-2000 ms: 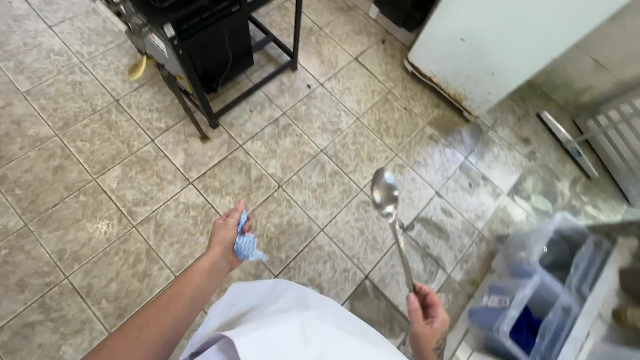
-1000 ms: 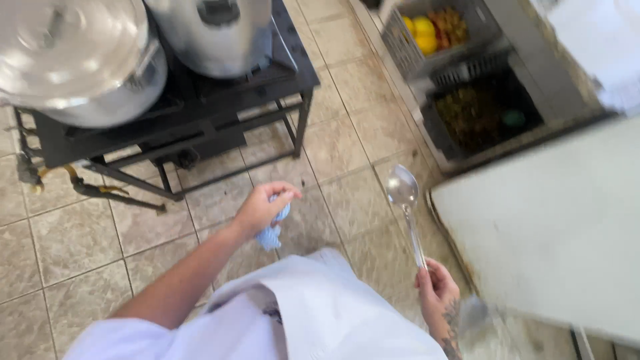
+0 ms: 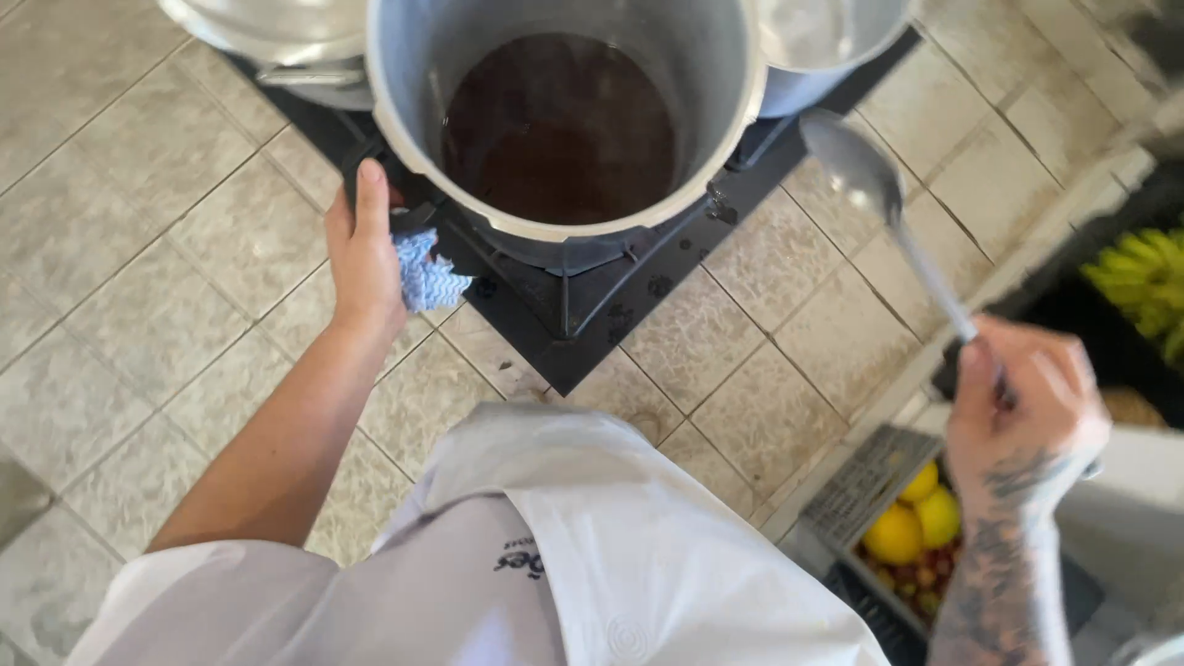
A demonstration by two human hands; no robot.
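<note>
My left hand [image 3: 365,250] is closed around the black handle [image 3: 370,190] of a deep metal pot [image 3: 712,199], with a blue-and-white cloth [image 3: 428,271] held under its fingers. Dark brown liquid [image 3: 560,129] lies in the bottom of the pot. To the right of the pot, my right hand [image 3: 1027,407] grips the handle of a large metal spoon [image 3: 856,166], its bowl up and away from me. The spoon's bowl is outside the pot.
The pot stands on a black metal stove [image 3: 564,356], whose corner points toward me. A lidded pot [image 3: 277,37] is at left and another metal pot [image 3: 832,55] at right. Lower right, a grey crate [image 3: 869,481] holds yellow and small reddish produce; green produce [image 3: 1142,287] lies above it.
The view has swung from the floor to the stove. My left hand, free of any pot in both earlier frames, now holds the pot's handle along with the cloth. The spoon remains in my right hand.
</note>
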